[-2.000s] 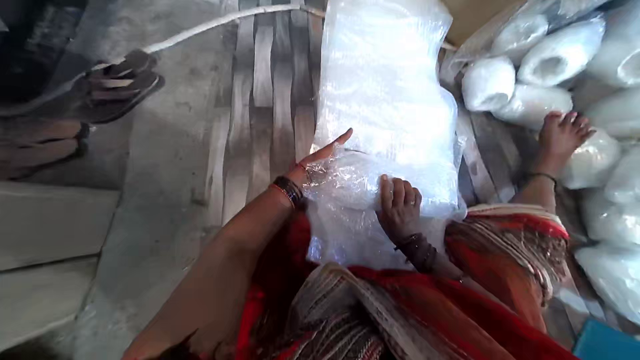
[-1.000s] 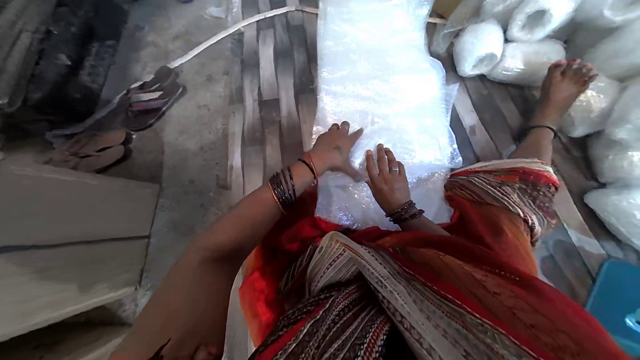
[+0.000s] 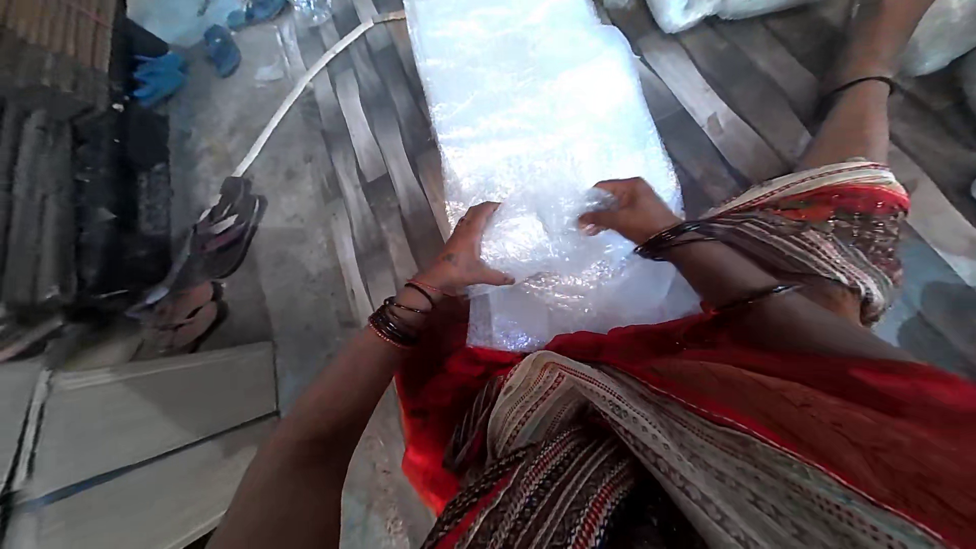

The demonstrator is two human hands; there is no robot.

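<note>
A stack of clear plastic sheets or bags (image 3: 534, 99) lies on the floor in front of my lap. My left hand (image 3: 469, 255) is at the near left edge of the crumpled plastic film (image 3: 534, 236) on top, its thumb and fingers spread apart around that edge. On the other side, my right hand (image 3: 629, 210) pinches a bunched bit of the film between thumb and fingers. The near end of the stack reaches my red cloth. Whether the left fingers grip the film is hard to tell.
Sandals (image 3: 225, 236) lie on the floor at the left, near a pale strip (image 3: 305, 80). Cardboard boxes (image 3: 152, 427) stand at the lower left. My bare foot and ankle (image 3: 862, 99) are at the right, beside wrapped plastic rolls (image 3: 942, 38). A patterned mat (image 3: 366, 145) lies beneath.
My right hand has moved right from lying flat on the plastic and now pinches film. My left hand's fingers have shifted to the plastic's left edge. The view has shifted.
</note>
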